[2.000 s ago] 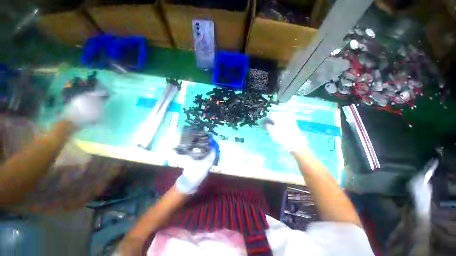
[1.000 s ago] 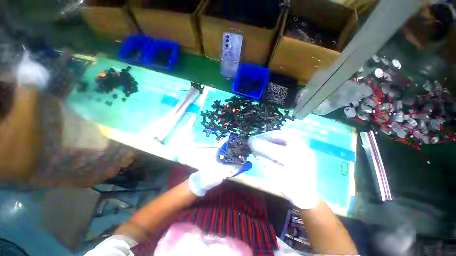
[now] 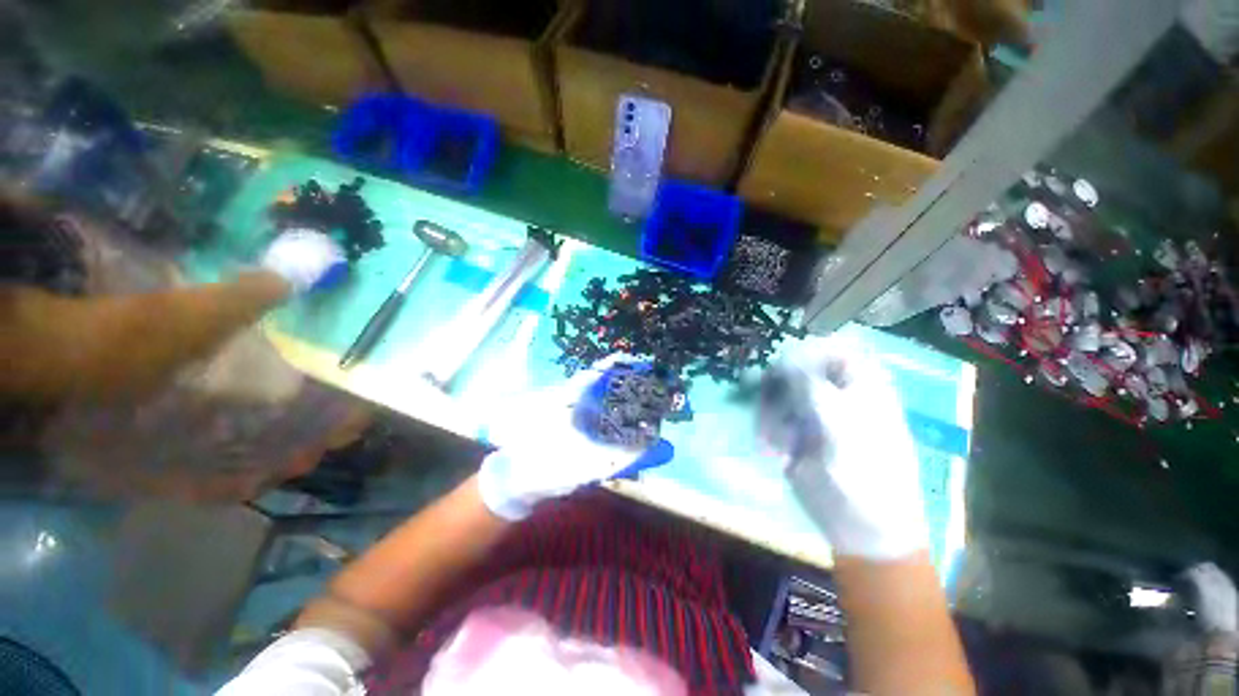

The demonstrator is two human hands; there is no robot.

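My left hand (image 3: 564,442), in a white glove with blue on the palm and fingers, holds a clump of small black parts (image 3: 633,408) near the bench's front edge. My right hand (image 3: 845,442), in a white glove, is over the mat right of the clump, apart from my left hand. It is blurred; a dark patch shows at its fingers, and I cannot tell if it holds parts. A loose pile of small black plastic parts (image 3: 666,320) with some orange bits lies on the pale turquoise mat (image 3: 734,476) behind both hands.
A hammer (image 3: 387,306) and an aluminium profile (image 3: 492,310) lie left of the pile. Blue bins (image 3: 690,231), a phone (image 3: 639,157) and cartons (image 3: 829,170) stand behind. A slanting grey post (image 3: 938,190) and wired round components (image 3: 1087,326) are right. A neighbour's gloved hand (image 3: 302,258) reaches a second pile (image 3: 333,215).
My right hand has moved right, away from the clump in my left hand. The neighbour's hand has come over the second pile. A hammer now shows on the mat.
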